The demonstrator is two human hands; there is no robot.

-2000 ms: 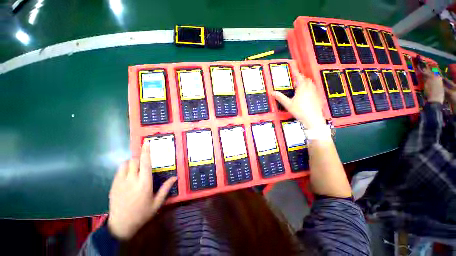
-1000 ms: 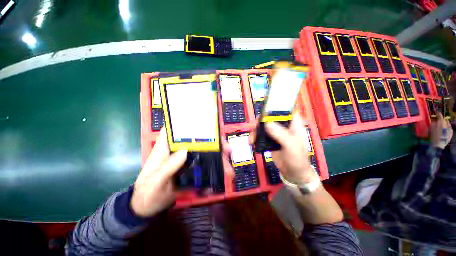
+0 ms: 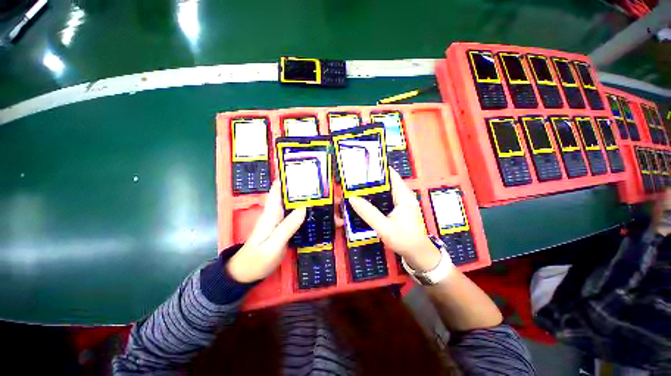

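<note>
My left hand [image 3: 263, 246] holds a black keypad phone [image 3: 312, 226] upright over the red phone tray [image 3: 276, 291]. My right hand [image 3: 397, 228] holds a second keypad phone [image 3: 363, 162] beside it, thumb below the screen. Both screens show a picture with a pale area. In the tray, phones with lit white screens lie in recesses, such as one at the top left [image 3: 250, 173] and one at the lower right [image 3: 458, 244]. The top right recess [image 3: 427, 144] is empty, and so is the lower left recess [image 3: 246, 222], partly hidden by my left hand.
Stacked trays of dark-screened phones [image 3: 474, 163] stand at the right, with another tray [image 3: 631, 176] beyond. A loose phone [image 3: 301, 70] lies on the white line; a yellow stick [image 3: 399, 97] lies near it. A person's plaid sleeve [image 3: 611, 283] is at the right.
Both hands, first spread over the tray, took up a phone each. The two phones have since come together side by side over the tray's middle, and their screens now show a picture.
</note>
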